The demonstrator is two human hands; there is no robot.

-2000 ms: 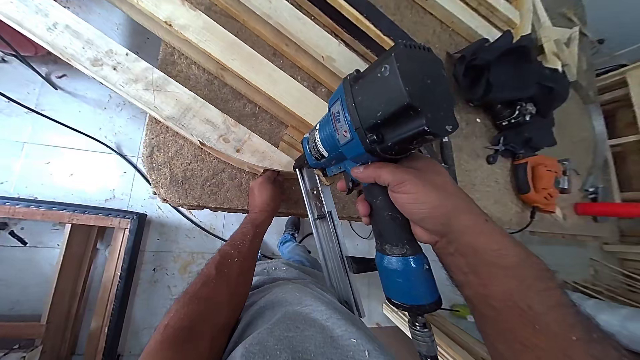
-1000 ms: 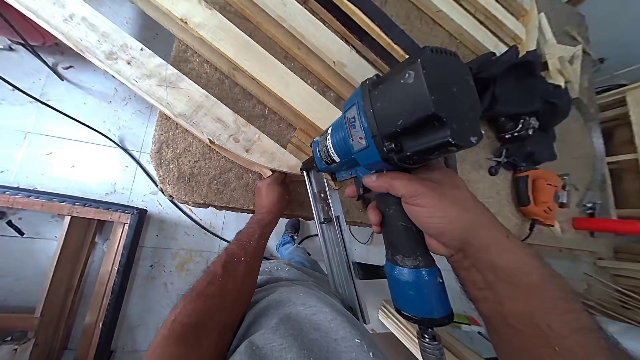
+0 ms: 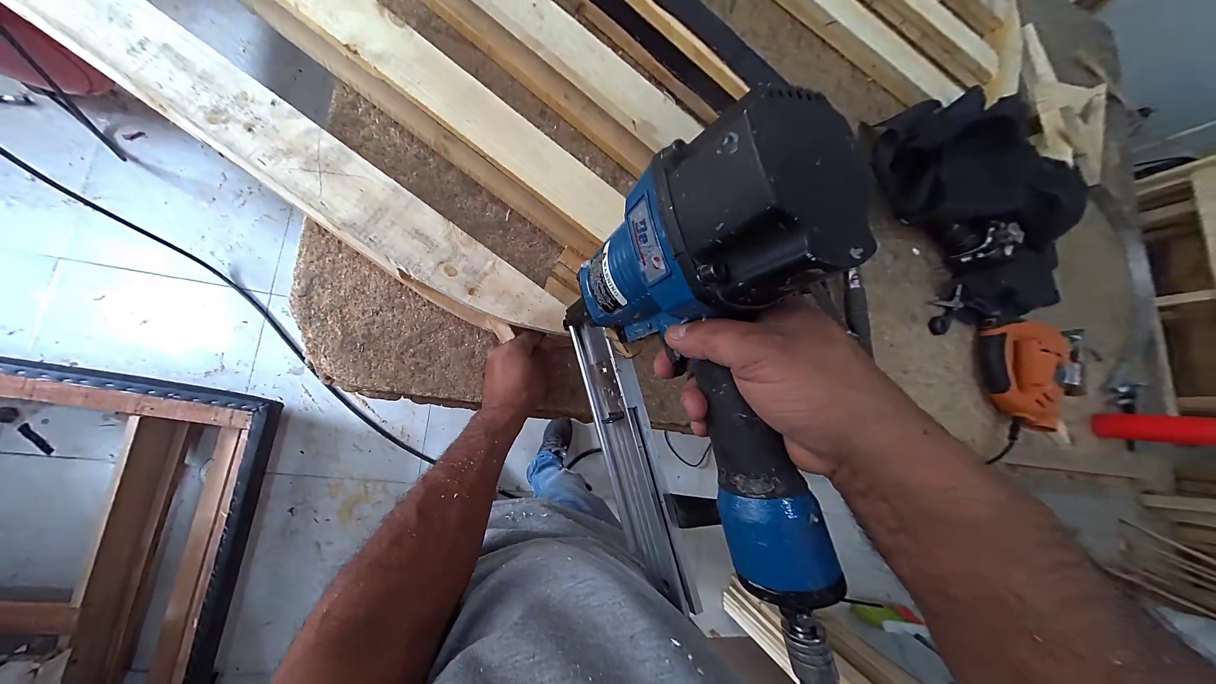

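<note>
My right hand (image 3: 774, 380) is closed around the black grip of a blue and black pneumatic nail gun (image 3: 750, 209), thumb near the trigger. The gun's nose rests at the near end of a pale curved board (image 3: 351, 180), and its long metal magazine slants down toward my body. My left hand (image 3: 516, 372) holds the edge of that board from below, just left of the nose; its fingertips are partly hidden under the wood. More pale wooden slats (image 3: 456, 104) run diagonally beside the board, over a rough particleboard tabletop (image 3: 380, 332).
An orange power tool (image 3: 1031, 375) and a black cloth bundle (image 3: 978, 199) lie on the table at right, near a red tube (image 3: 1154, 428). A wooden frame with black edging (image 3: 256, 475) stands at lower left. A black hose (image 3: 237, 290) crosses the tiled floor.
</note>
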